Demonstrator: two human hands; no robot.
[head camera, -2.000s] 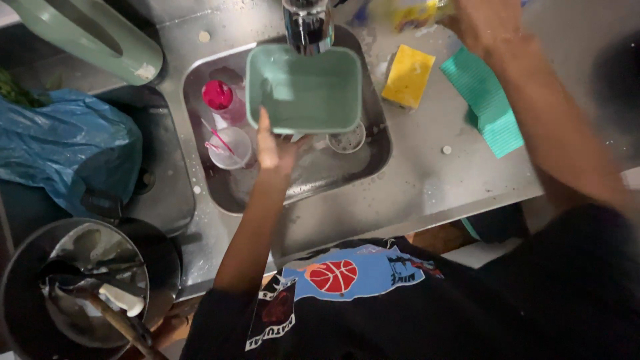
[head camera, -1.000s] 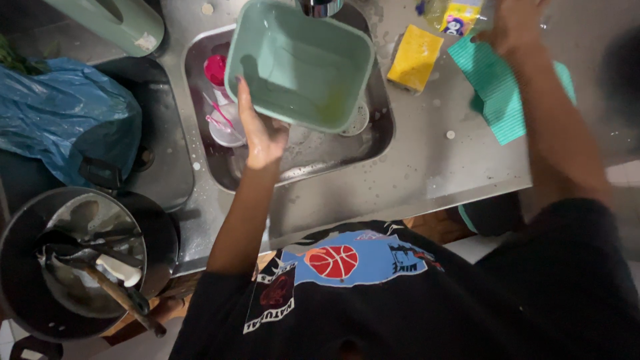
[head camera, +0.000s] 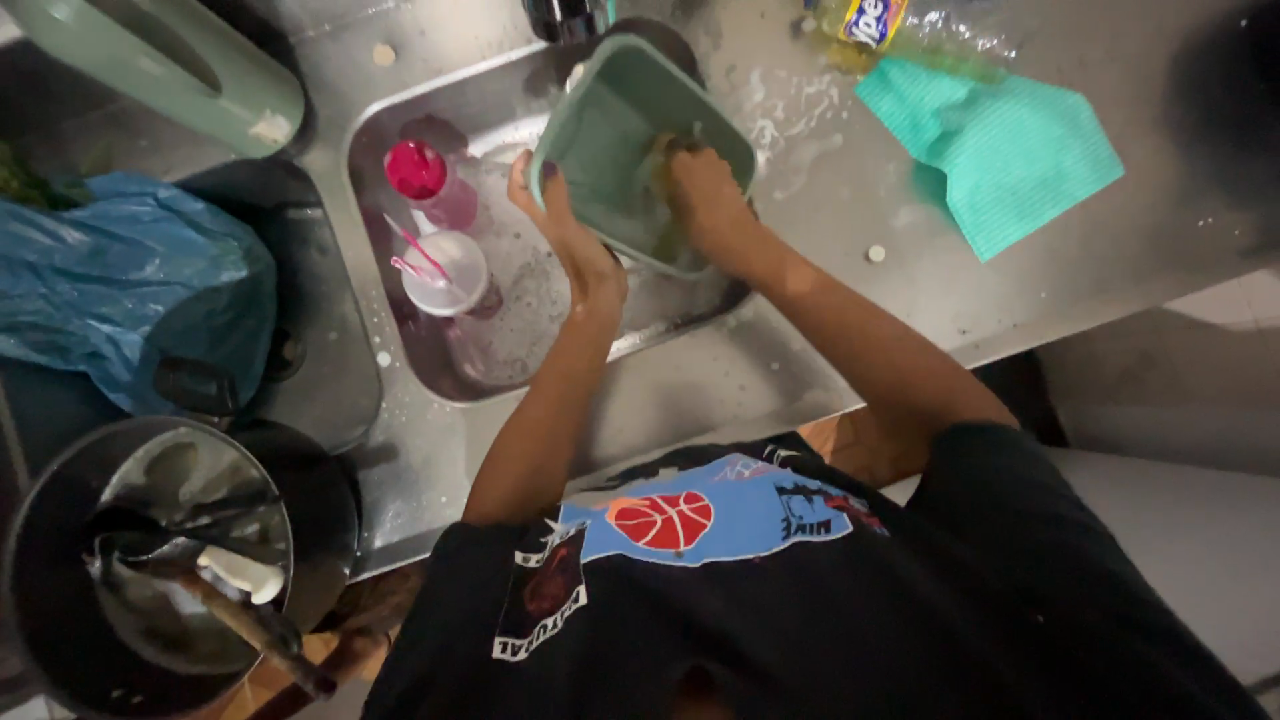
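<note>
My left hand (head camera: 575, 235) grips the near left wall of a green plastic container (head camera: 600, 150), which is tilted over the right part of the steel sink (head camera: 500, 370). Inside the container is my right hand (head camera: 705, 200), its fingers closed on a yellowish sponge (head camera: 665, 185) that is partly hidden and blurred against the inner wall. To the left in the sink stand a clear cup with a pink top (head camera: 415, 170) and a white plastic cup (head camera: 450, 275) holding a pink straw. The black faucet (head camera: 565, 18) is just beyond the container.
Right of the sink lie a turquoise cloth (head camera: 1030, 150) and an Ypê detergent bottle (head camera: 900, 35). On the left are a green pitcher (head camera: 170, 70), a blue plastic bag (head camera: 130, 290) in a second basin, and a dark pot (head camera: 30, 560) with utensils. The counter's front edge runs before me.
My right hand has moved left from beside the bottle into the container. The yellow sponge no longer lies on the counter beside the sink. The container is tilted more.
</note>
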